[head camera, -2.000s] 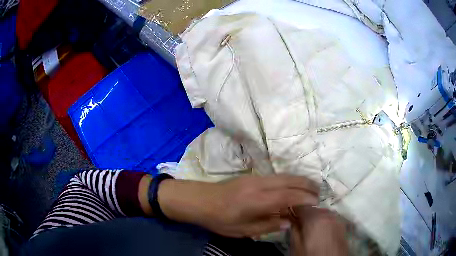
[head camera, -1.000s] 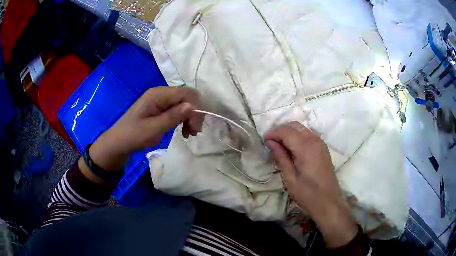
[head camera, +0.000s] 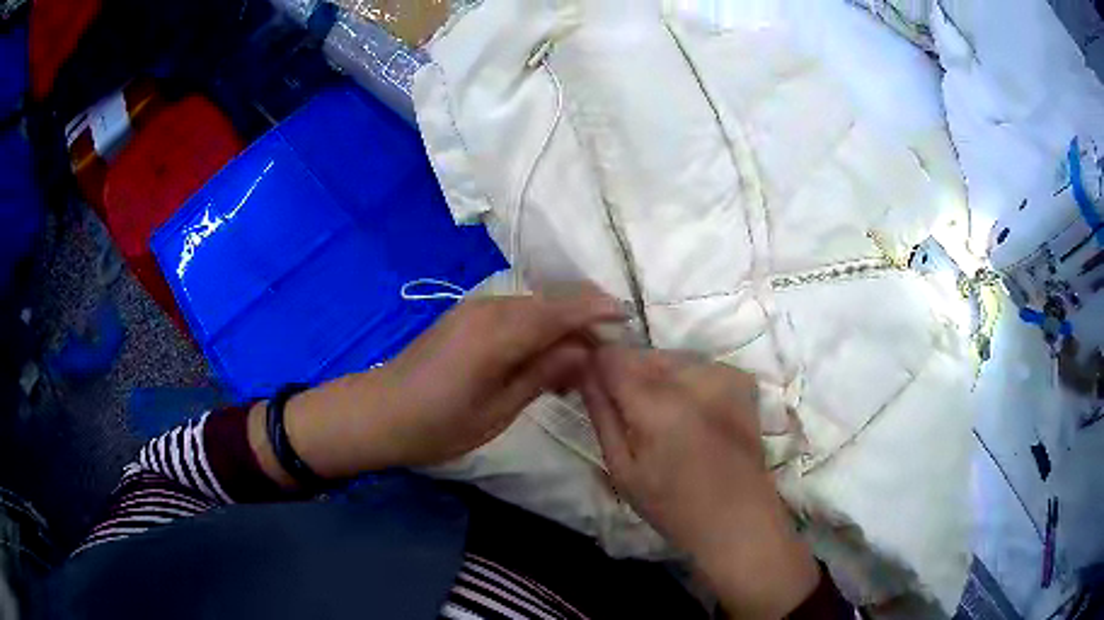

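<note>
A large cream padded garment (head camera: 690,145) lies over the table and my lap. A thin white cord (head camera: 538,158) comes out of an opening near its upper left and runs down towards my hands. A small loop of cord also shows beside my left hand, over the blue bin. My left hand (head camera: 466,375) and my right hand (head camera: 684,454) meet over the garment, fingertips close together and blurred. The fingertips hide what lies between them, so I cannot tell what each hand holds.
A blue bin (head camera: 315,242) and a red bin (head camera: 170,158) stand at the left. A brown board (head camera: 412,17) is at the top. Part of a white-and-blue machine (head camera: 1081,182) is at the right. A thin pen-like tool (head camera: 1051,543) lies at the lower right.
My hands were apart with white cord between them one second ago; now they are together. A cord loop now shows left of them. The view has shifted slightly.
</note>
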